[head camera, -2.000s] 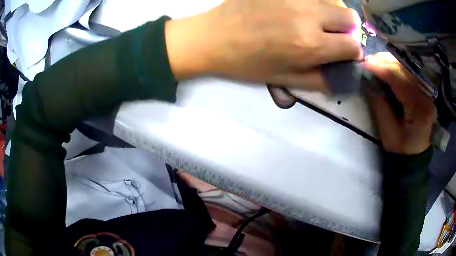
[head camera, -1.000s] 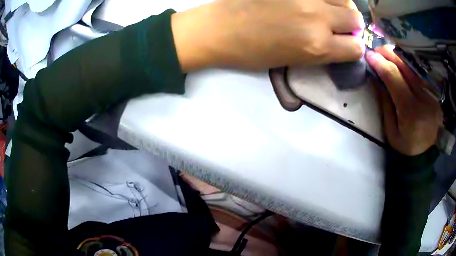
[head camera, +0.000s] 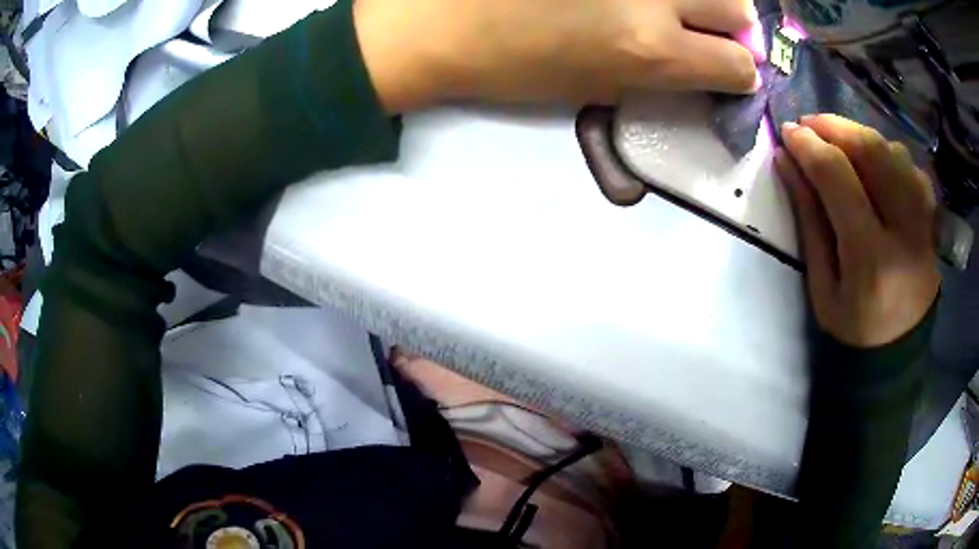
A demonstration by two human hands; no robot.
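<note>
Dark grey cloth lies on the sewing machine's cream bed at the upper right, under the pink-lit presser foot. My left hand reaches in from the left, its fingertips pinching the cloth's edge just left of the foot. My right hand lies to the right of the bed, its fingertips pressed on the cloth just below the foot. The needle itself cannot be made out.
The white table has a ruler scale along its front edge. Pale cloth pieces lie at the upper left. Pale cloth with loose threads lies over the lap. An orange-handled tool shows at the lower right edge.
My right fingertips have moved slightly down from the foot. My left hand has shifted up a little. More of the grey cloth and the foot now shows between my hands.
</note>
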